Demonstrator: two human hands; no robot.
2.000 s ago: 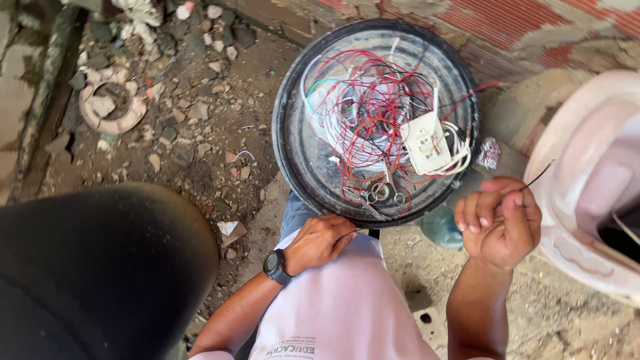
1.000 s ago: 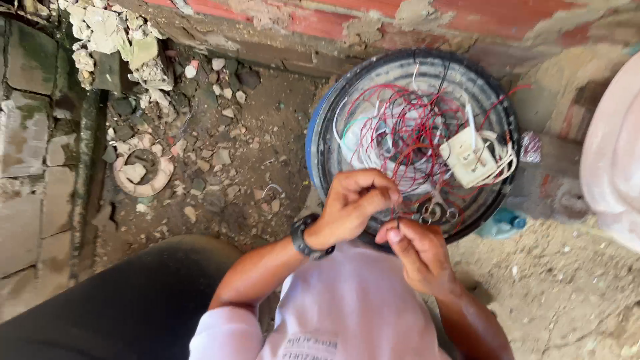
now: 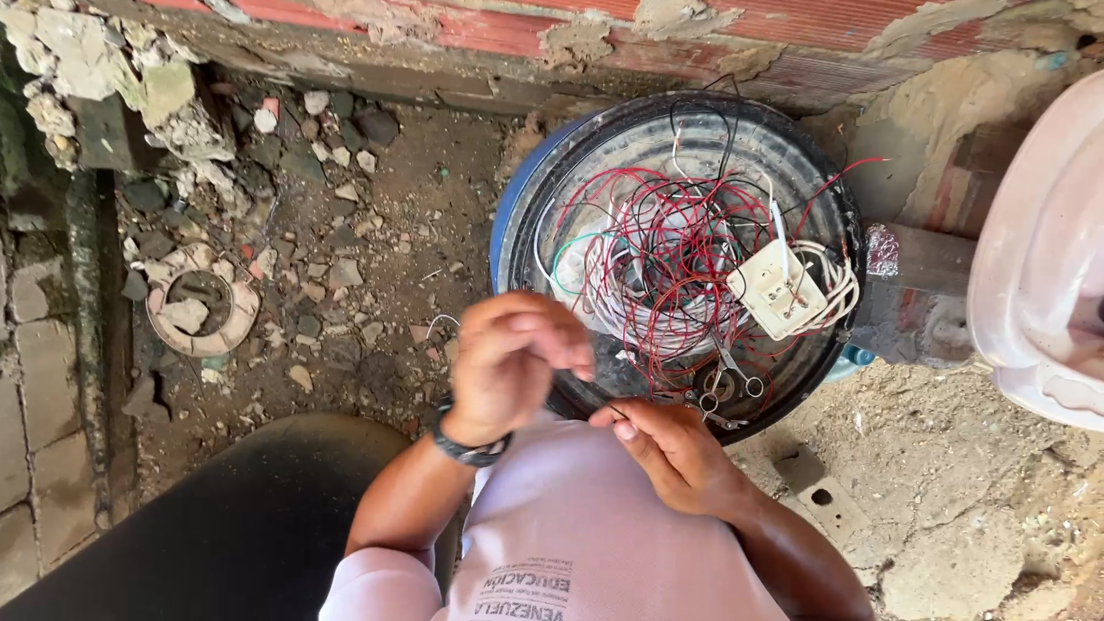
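My right hand [image 3: 673, 453] pinches a thin black wire [image 3: 614, 410] between thumb and fingertips, just below the rim of a black drum lid [image 3: 552, 172]. My left hand [image 3: 517, 366], with a dark watch on its wrist, is raised beside the lid's lower left; its fingers are curled and slightly blurred, and whether they touch the wire cannot be told. On the lid lies a tangle of red, black, white and green wires [image 3: 664, 259]. A cream electrical outlet box [image 3: 776, 289] with a white cord rests at its right. Scissors [image 3: 723, 371] and a dark tape roll [image 3: 714, 384] lie near the lower rim.
A brick wall [image 3: 509, 30] runs behind the drum. At the right stands a pinkish plastic basin [image 3: 1018, 259]. Rubble and a broken ring [image 3: 246, 306] lie on the ground to the left. A large black rounded object [image 3: 233, 517] fills the lower left, and a perforated block [image 3: 824, 496] lies at the lower right.
Two seconds ago my right hand held the wire out to the right; one second ago both hands met over the lid's lower rim. Now they are apart, the left one raised.
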